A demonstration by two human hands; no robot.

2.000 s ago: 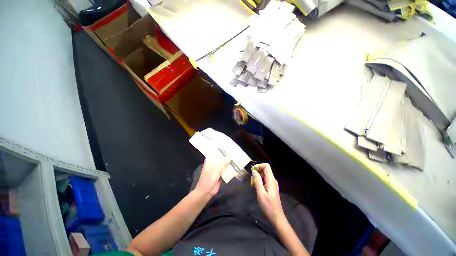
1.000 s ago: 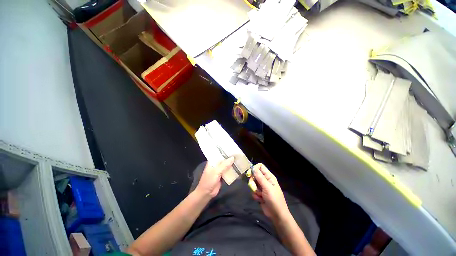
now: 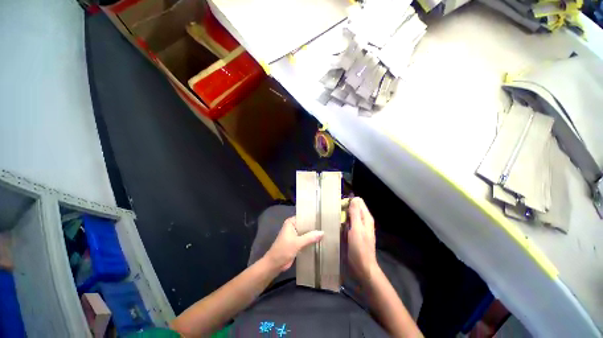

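A beige-grey zipper panel (image 3: 330, 241) is held upright over the lap, its zipper running down the middle. My left hand (image 3: 291, 243) grips its left side, with the thumb on the front near the zipper. My right hand (image 3: 359, 234) is at the panel's right edge with the fingers curled round small snips; a bit of yellow handle (image 3: 344, 210) shows at the fingertips. The snips' blades are hidden. Whether the right fingers also touch the panel cannot be told.
The white worktable (image 3: 436, 125) with yellow edge tape runs along the right. On it lie a fanned pile of panels (image 3: 370, 72), a flat panel stack (image 3: 525, 155) and a curved grey strip (image 3: 562, 119). A tape roll (image 3: 324, 143) hangs below the edge. Open cartons (image 3: 228, 82) and blue bins (image 3: 104, 251) are left.
The panel has turned from slanted to upright and sits nearer my body, its full length showing. My right hand has moved from its lower end to its right side.
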